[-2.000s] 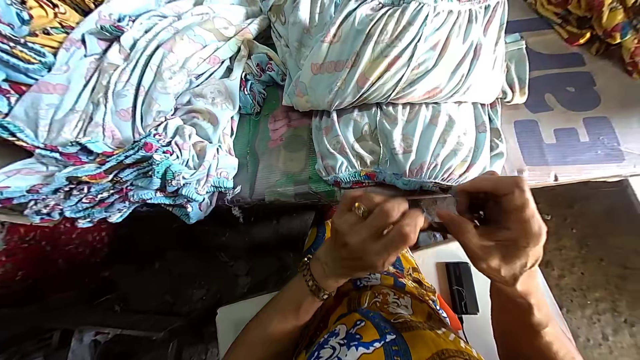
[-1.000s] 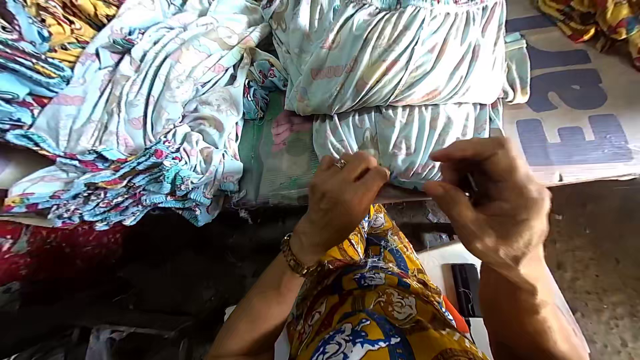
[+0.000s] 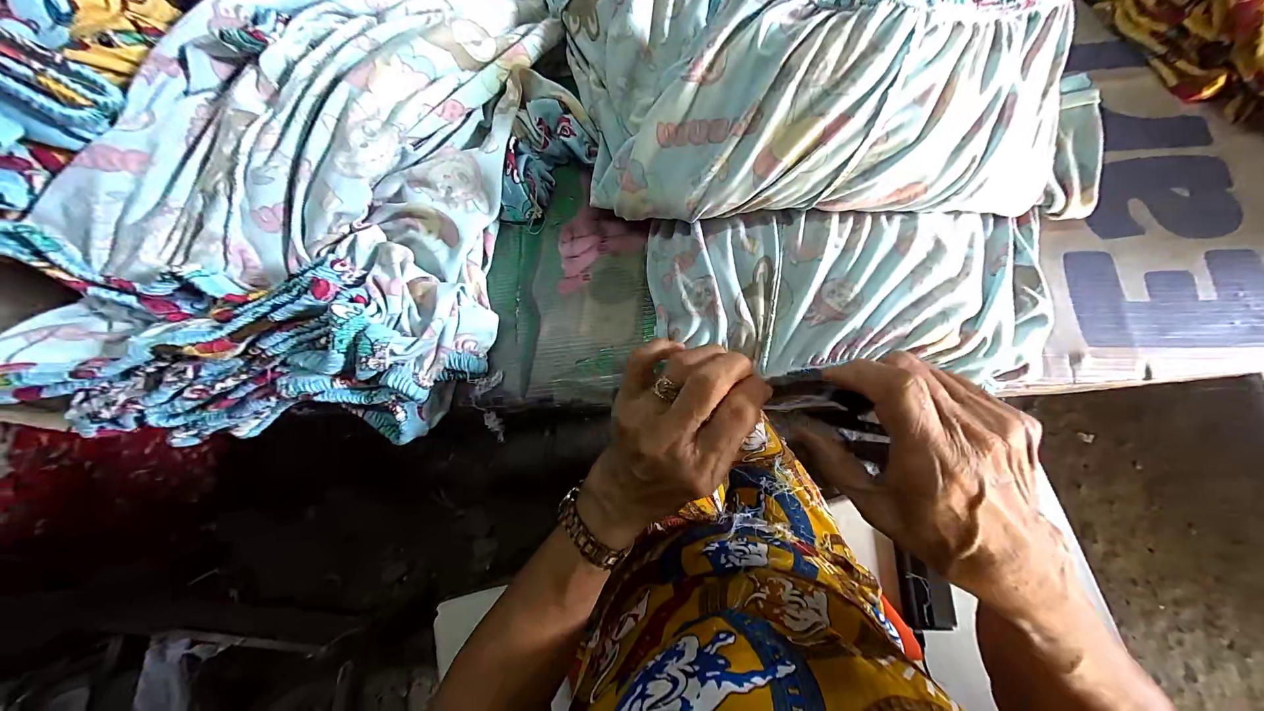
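A stack of light blue printed garments (image 3: 839, 286) with gathered edges lies folded in front of me. My left hand (image 3: 686, 420), with a ring and a wristwatch, has its fingers curled at the stack's near lower edge; what is between them is hidden. At the same edge, to the right, my right hand (image 3: 928, 464) has its thumb and forefinger apart. A dark thing in the shadow of its palm cannot be made out. To the left lies a loose heap of similar garments (image 3: 375, 197) with ruffled, elastic-looking hems.
The garments lie on a surface covered with printed sheeting (image 3: 1155, 296) bearing large letters. Yellow printed cloth (image 3: 770, 583) covers my lap. A black object (image 3: 926, 592) rests on a white surface beside it. More bright cloth (image 3: 1195, 39) lies at the upper right.
The dark object seen between my hands two seconds ago no longer shows there. Since one second ago, my right hand has moved down to the stack's near edge.
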